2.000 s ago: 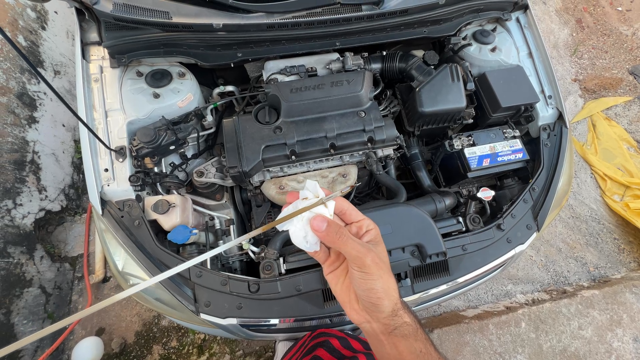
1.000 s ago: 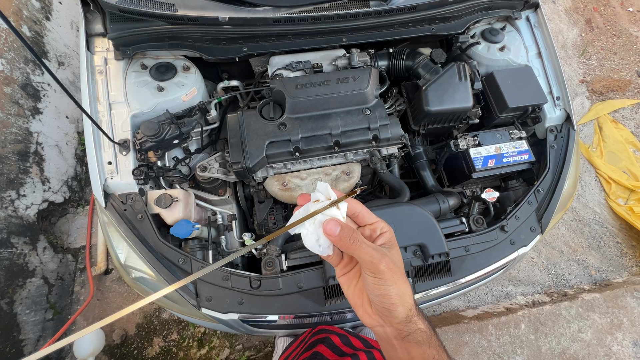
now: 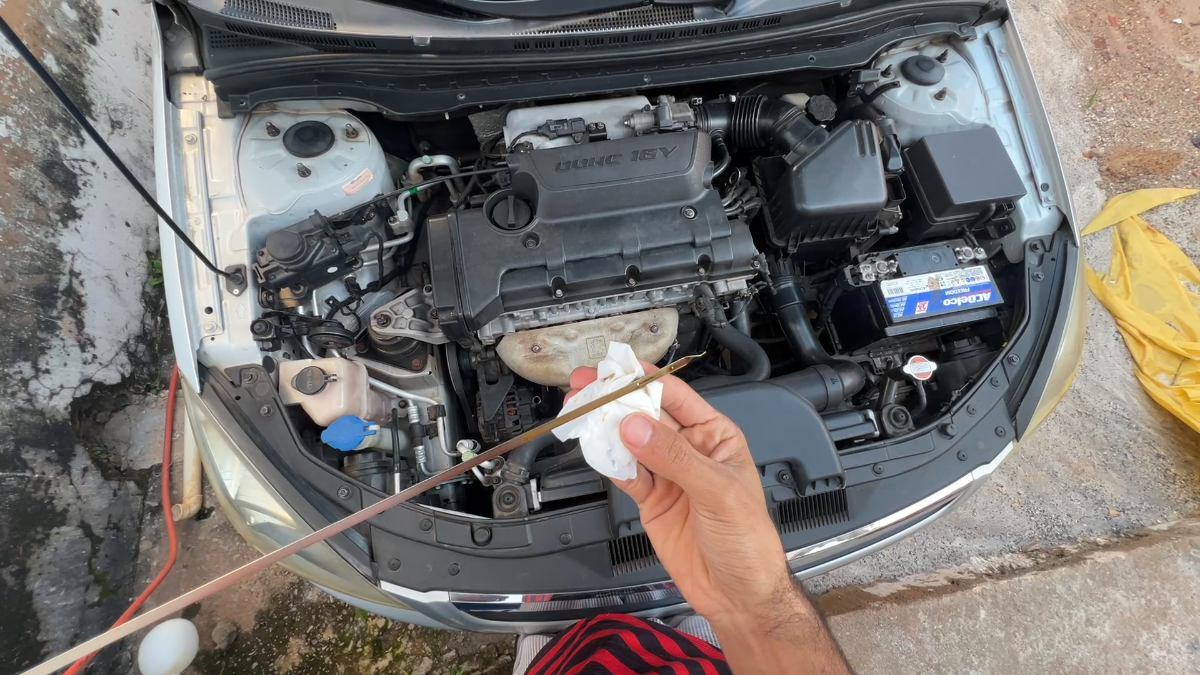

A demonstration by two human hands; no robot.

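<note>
My right hand [image 3: 698, 469] pinches a crumpled white paper wipe [image 3: 609, 436] between thumb and fingers, in front of the engine. Across the wipe lies a long thin oil dipstick [image 3: 450, 473], its tip up at the right, wet with brownish oil. From there the blade runs down to the lower left edge of the view. My left hand is outside the frame. Behind the wipe are the metal exhaust heat shield [image 3: 586, 345] and the black plastic engine cover [image 3: 609, 225], with the oil filler cap [image 3: 510, 211] on it.
The battery [image 3: 928, 295] and the air filter box [image 3: 834, 187] sit at the right. The washer reservoir's blue cap [image 3: 348, 433] is at the left. A red hose [image 3: 171, 469] and a white round object [image 3: 169, 647] are at lower left, a yellow cloth [image 3: 1148, 291] at far right.
The dipstick still lies over the wipe in my right hand. Its tip has come slightly farther past the wipe than two seconds ago.
</note>
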